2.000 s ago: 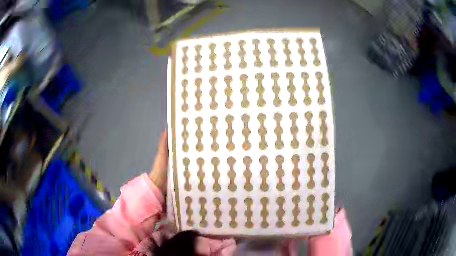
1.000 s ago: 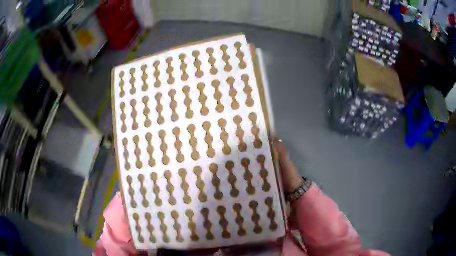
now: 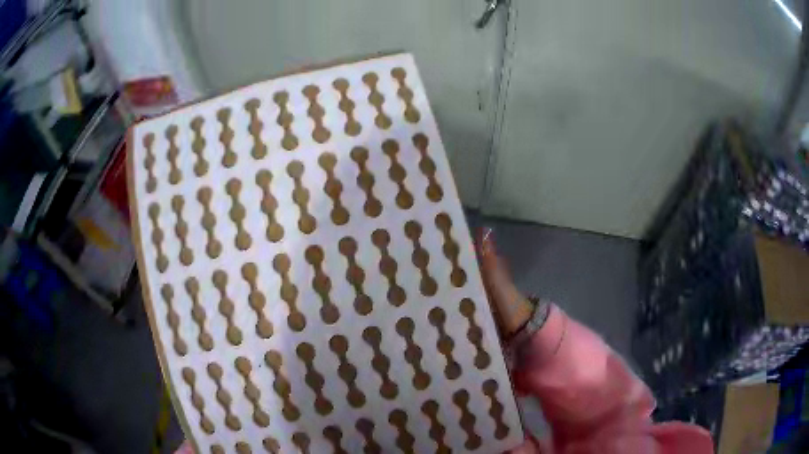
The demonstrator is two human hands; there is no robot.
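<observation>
A large white foam tray [image 3: 306,222] with rows of dumbbell-shaped cutouts and a brown edge fills the left and middle of the view, tilted a little. Brown shows through the cutouts. My right hand [image 3: 498,282], bare, with a watch or bracelet at the wrist and a pink sleeve, holds the tray's right side; most of its fingers are hidden behind the tray. My left hand is not visible; only a small bit of pink shows at the bottom edge by the tray's lower left.
A pale double door [image 3: 585,106] with a metal handle [image 3: 485,12] stands ahead. Dark wrapped stacks [image 3: 701,266] with brown cardboard [image 3: 785,279] stand at the right. A red item [image 3: 115,177] and a cluttered rack lie at the left. Grey floor [image 3: 568,262] shows between tray and stacks.
The view has moved from open grey floor to close before the door. The tray is still held and now sits further left and lower. The right-hand stacks look nearer.
</observation>
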